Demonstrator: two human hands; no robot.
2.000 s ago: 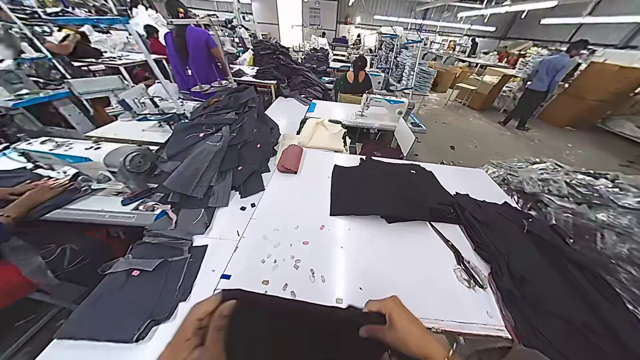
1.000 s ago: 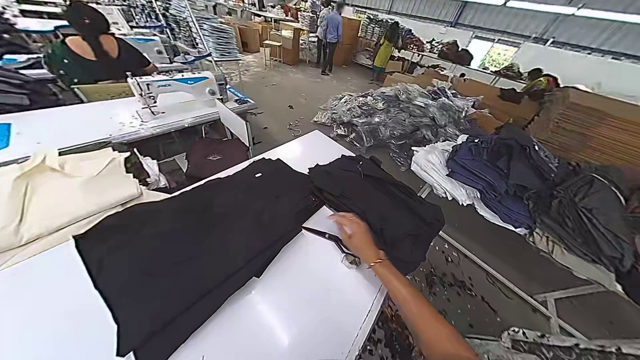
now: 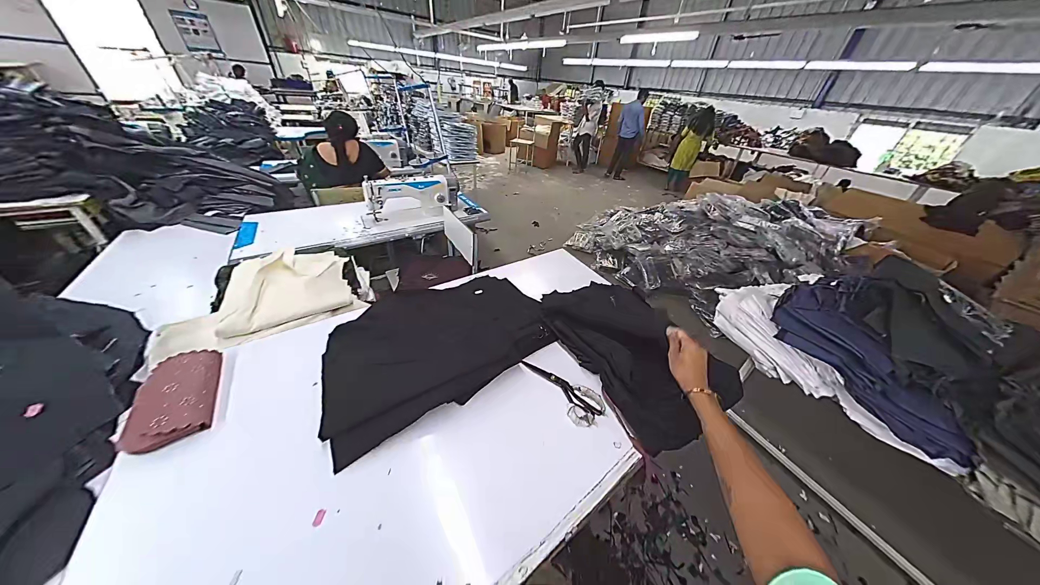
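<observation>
My right hand grips the far right edge of a pile of black fabric pieces, which drapes over the right side of the white table. Left of that pile lies another stack of black fabric, its corner meeting the pile. Between the two, a pair of scissors with black handles rests on the table. A folded maroon cloth with a pattern and cream fabric lie farther left. My left hand is outside the view.
Dark fabric pieces cover the left side. Beyond the table stands a sewing machine, with a seated person behind it. Plastic-wrapped packets are heaped at the right, near white cloth and navy cloth. Scraps litter the floor.
My right hand has moved from beside the scissors to the right-hand black pile and has taken hold of it. My left hand, seen two seconds ago on black fabric, has left the view.
</observation>
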